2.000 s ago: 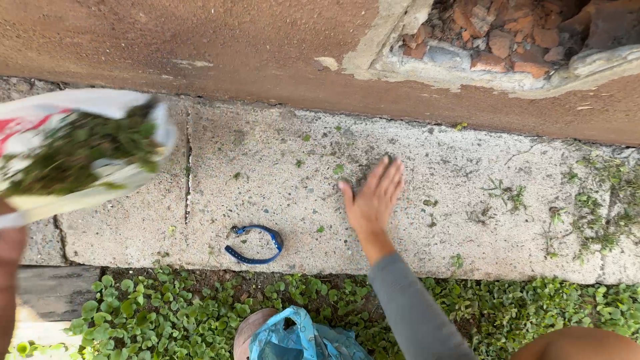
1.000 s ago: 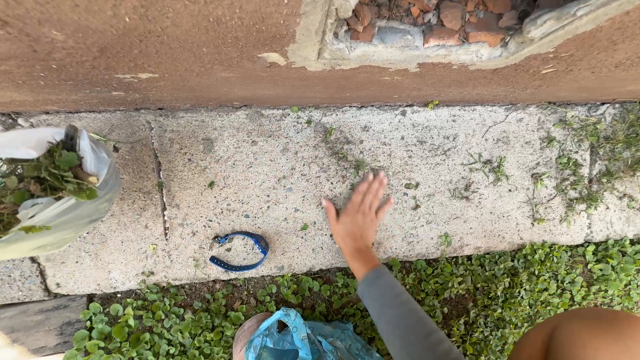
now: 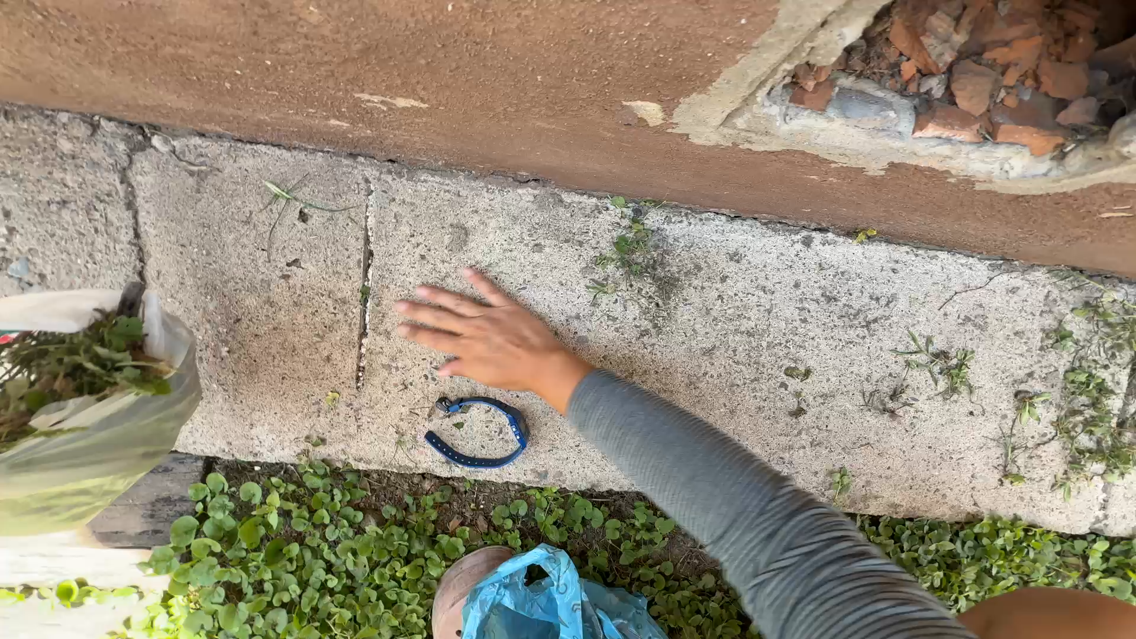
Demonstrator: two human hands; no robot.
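My right hand [image 3: 488,337], in a grey sleeve, is spread palm down over the concrete ledge [image 3: 550,284] with nothing in it. Just below it lies a blue strap with holes and a buckle [image 3: 522,430], curved in an open loop. Right of the hand, a small heap of loose weeds and dirt [image 3: 641,257] sits near the wall. At the left edge is a pale plastic bag [image 3: 133,444] with pulled green weeds [image 3: 84,364] inside. My left hand is out of view.
A brown wall [image 3: 532,98] runs along the ledge, with broken brick rubble [image 3: 972,89] in a recess. More weeds [image 3: 1096,399] lie at right. Low green plants [image 3: 328,550] border the near edge, where a blue plastic bag [image 3: 550,595] stands beside a shoe [image 3: 466,581].
My right hand has moved left along the ledge, from right of the strap to just above it. My left hand, partly visible two seconds ago, is out of view.
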